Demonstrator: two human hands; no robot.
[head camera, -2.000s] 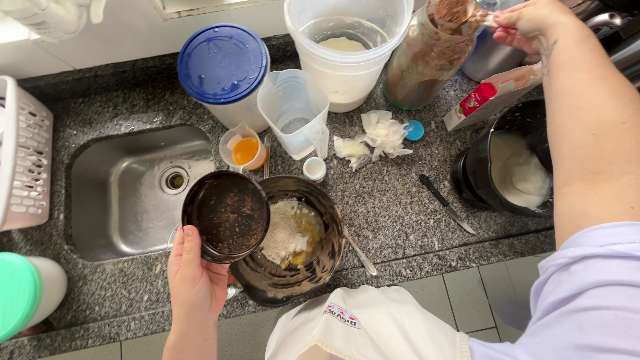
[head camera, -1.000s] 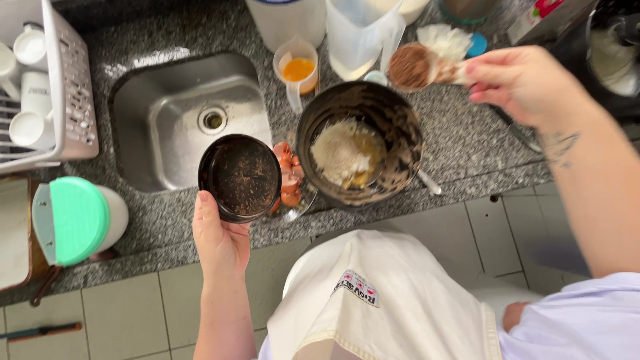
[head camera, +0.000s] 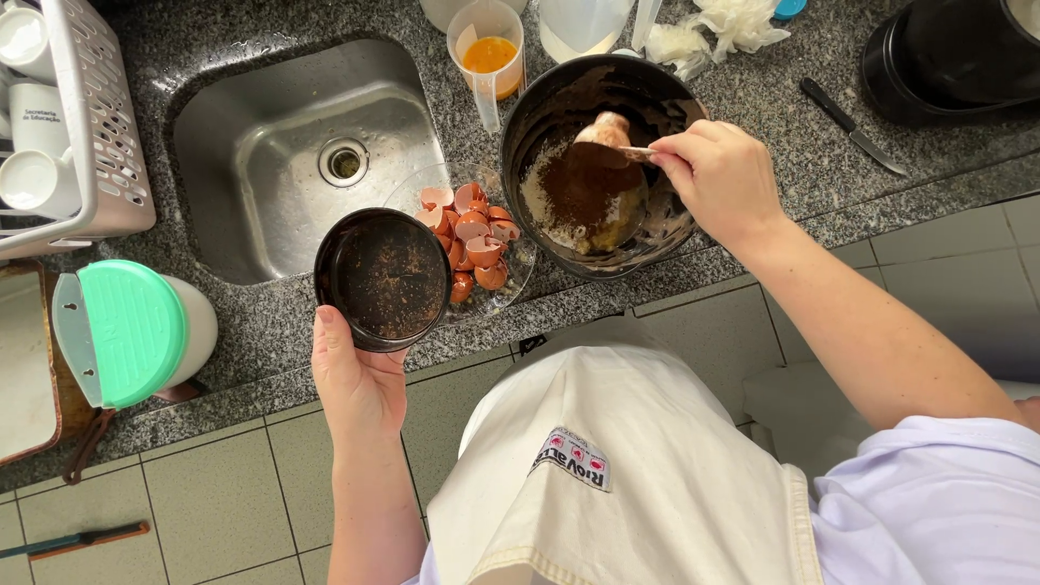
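Note:
My left hand (head camera: 357, 382) holds a dark round lid (head camera: 386, 276) dusted with brown powder, over the counter's front edge beside the sink. My right hand (head camera: 719, 175) grips the handle of a small measuring scoop (head camera: 605, 140), tipped over a large dark bowl (head camera: 528, 122). Brown powder (head camera: 581, 183) lies in the bowl on pale flour and a yellowish mass. Between lid and bowl, broken brown eggshells (head camera: 479, 236) rest on a clear plate (head camera: 520, 276). Behind the bowl stands a plastic measuring cup (head camera: 490, 57) with orange-yellow liquid, next to a clear pitcher (head camera: 581, 24).
A steel sink (head camera: 244, 154) lies at left, beside a white rack (head camera: 110, 122) of mugs and a green-lidded container (head camera: 138, 333). Right of the bowl are crumpled plastic film (head camera: 731, 28), a small knife (head camera: 853, 126) and a black appliance (head camera: 934, 65).
My right hand has moved from the powder jar at upper right to the bowl; the heaped scoop is now tipped, and brown powder covers part of the flour. The view has shifted left.

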